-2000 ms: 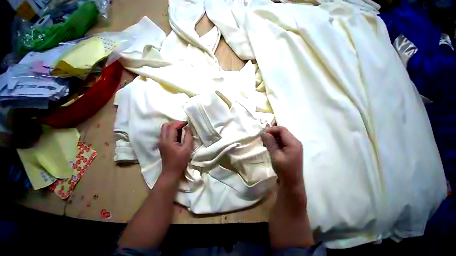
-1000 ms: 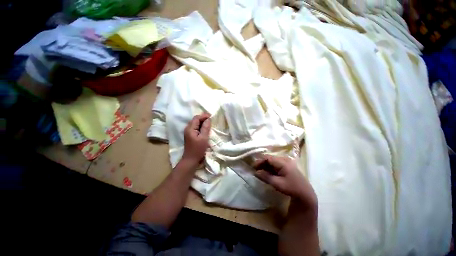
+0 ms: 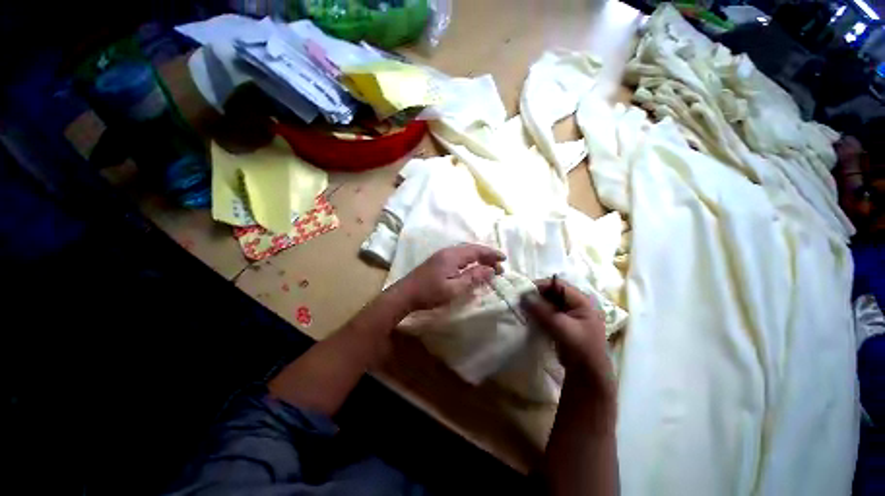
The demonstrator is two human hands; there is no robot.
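The cream garment [image 3: 466, 339] lies bunched on the table in front of me, its near part lifted and blurred. My left hand [image 3: 454, 275] holds the cloth edge between thumb and fingers. My right hand [image 3: 573, 325] is at the right of the same piece, fingers curled, with a small dark tip showing by the fingers, perhaps snips. A narrow strip of the cloth edge runs between the two hands. What lies inside the right hand is hidden.
A red tray [image 3: 359, 150] filled with paper slips [image 3: 291, 73] stands back left. Yellow paper [image 3: 267, 184] lies over a red-patterned scrap [image 3: 291, 231]. A green basket [image 3: 374, 19] is behind. The large garment stack [image 3: 728, 320] lies right, a crumpled pile [image 3: 699, 87] beyond it.
The view has swung left, so things appear further right. My hands have come closer together, and the near part of the garment has been lifted and turned.
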